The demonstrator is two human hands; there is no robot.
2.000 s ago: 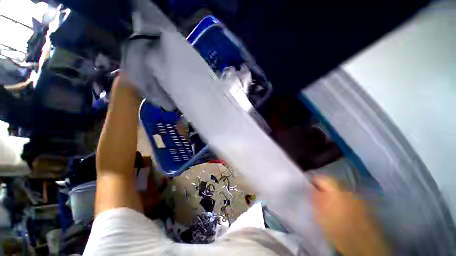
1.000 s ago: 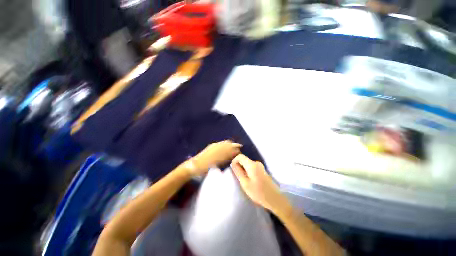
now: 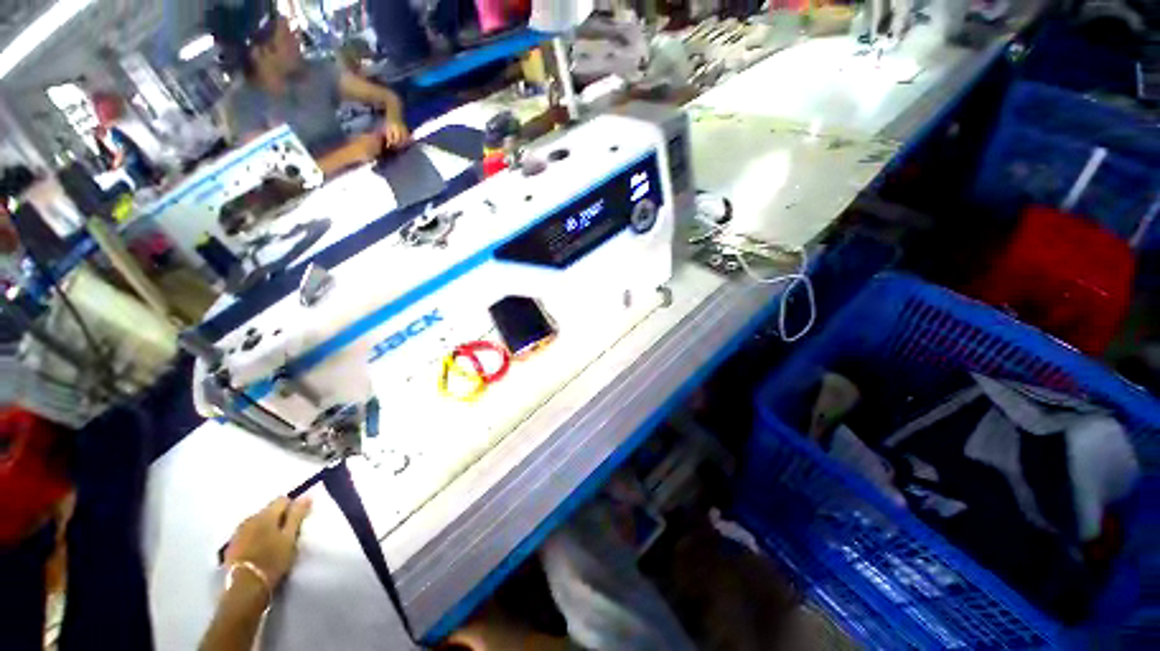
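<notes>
My left hand, with a band at the wrist, lies on the pale fabric at the lower left. A dark navy edge shows beside its fingertips, left of and below the needle area. Whether the fingers grip the cloth cannot be told. A narrow dark navy strip runs from the needle area along the pale fabric's right side. A bit of skin shows at the bottom edge below the table, cut off; it may be my right arm or hand. The white JACK machine head stands above the work.
Red-and-yellow handled scissors and a dark phone-like rectangle lie by the machine. A grey ruled table edge runs diagonally. A blue crate with cut pieces stands right. A person works at another machine behind.
The view has swung right, bringing the machine head and right-hand crate into sight. My hands, together at the cloth's edge before, are now apart; my left lies on cloth near the needle area.
</notes>
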